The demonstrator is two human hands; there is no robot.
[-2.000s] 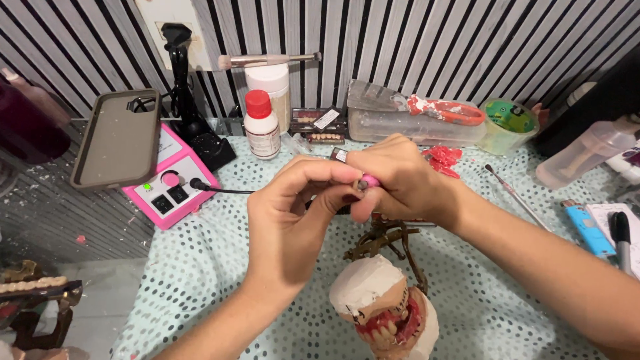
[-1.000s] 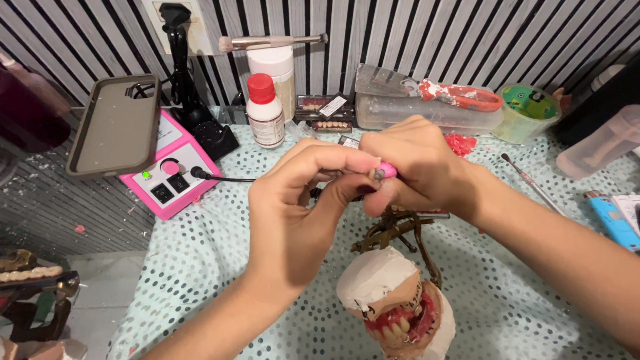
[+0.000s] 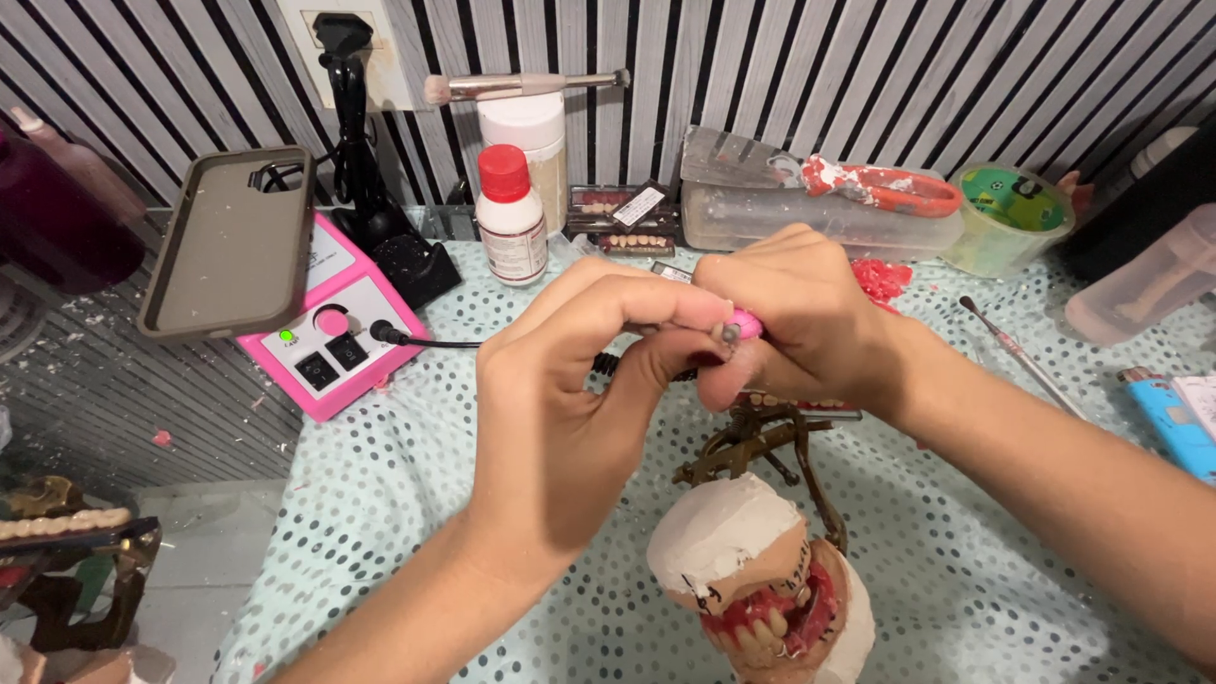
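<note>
My right hand [image 3: 798, 313] is closed around a pink rotary handpiece [image 3: 746, 324], with its metal tip toward my left hand. The thumb and index finger of my left hand [image 3: 589, 380] pinch a small tooth-coloured piece [image 3: 719, 336] against that tip; fingers partly hide it. A black coiled cord [image 3: 605, 363] runs behind my left hand to the pink control unit [image 3: 328, 323], whose green light is lit. Below my hands, a plaster dental model [image 3: 727, 546] with pink wax and teeth sits on a brass-coloured articulator [image 3: 750, 451].
A grey phone case [image 3: 233, 247] rests on the control unit. Along the wall stand a red-capped bottle [image 3: 511, 218], tooth sets [image 3: 636, 242], a red-handled spatula [image 3: 883, 185] on a clear box, and green tape [image 3: 1012, 209]. A thin metal instrument [image 3: 1026, 361] lies at right.
Both hands stay together with the handpiece between them; the fingers have shifted only slightly. The view has moved a little.
</note>
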